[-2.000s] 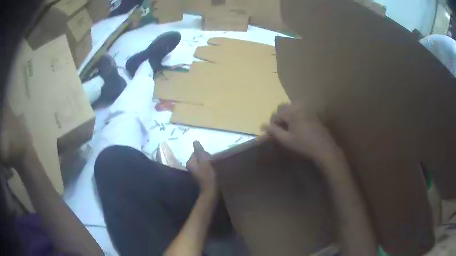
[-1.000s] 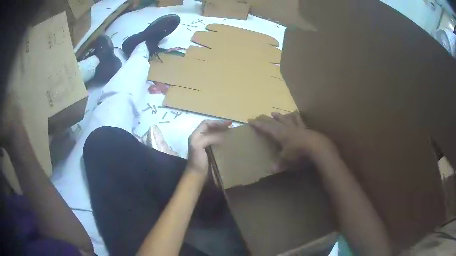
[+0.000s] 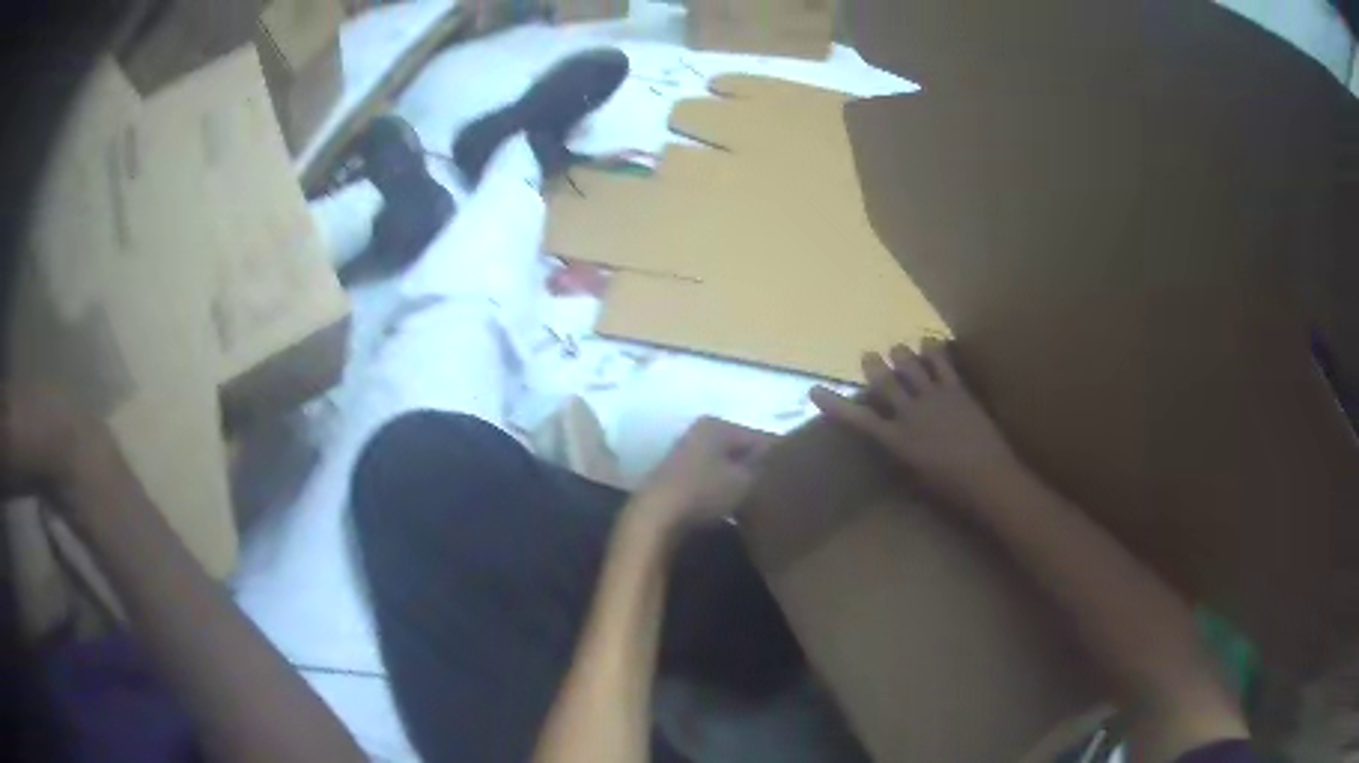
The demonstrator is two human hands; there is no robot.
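Observation:
A part-folded box [image 3: 909,619] lies over my lap, with its lid panel [image 3: 1103,268] rising and filling the right side of the view. My left hand [image 3: 711,470] is at the tray's far left corner, its fingers closed on the edge. My right hand [image 3: 927,418] lies on the tray's far edge beside the lid panel, fingers spread and pressed on the cardboard. The image is blurred, so the exact finger contact is hard to see.
Flat box blanks [image 3: 745,239] lie on the white sheet [image 3: 447,358] ahead. Finished boxes [image 3: 224,224] are piled at left, where another person's arm [image 3: 179,581] reaches in. A person's dark shoe [image 3: 574,97] and large cartons [image 3: 760,27] are farther back.
The view has shifted, so the scene sits farther right. The flap at the tray's far end, raised two seconds ago, is now folded inward. My left hand has moved from the flap's top to the corner.

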